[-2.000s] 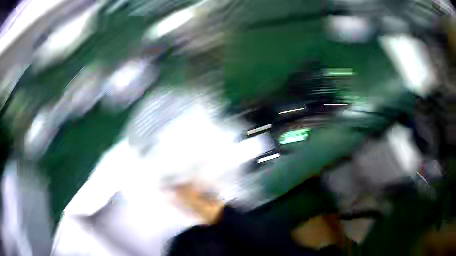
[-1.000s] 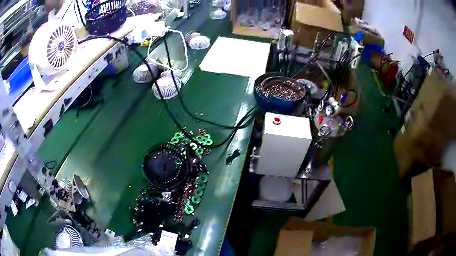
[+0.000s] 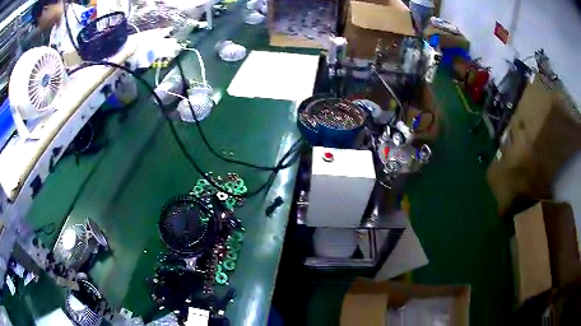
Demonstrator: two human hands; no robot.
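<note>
No hand of mine is in the picture. Nearest in front, a black fan [image 3: 186, 224] lies on the green bench [image 3: 127, 191]. Beside and below it lies a cable and parts pile [image 3: 181, 280], a black tangle with green rings along its right side. A small white rectangle [image 3: 198, 316], perhaps a leaflet, is cut off by the bottom edge. Light-coloured small fans [image 3: 75, 245] lie at the lower left, and another ribbed round part [image 3: 84, 302] lies below them. A short black cable [image 3: 274, 205] lies near the bench's right edge.
A white fan [image 3: 43, 83] stands on the raised shelf at left. Black cords cross the bench. A white board [image 3: 274, 75] lies farther back. Right of the bench are a blue bowl [image 3: 332, 130], a white machine box [image 3: 341, 188] and an open brown carton [image 3: 363, 309].
Since one second ago the view has shifted slightly, so the bench things sit farther left. The whitish plastic along the bottom edge has mostly left the picture. The earliest frame is blurred.
</note>
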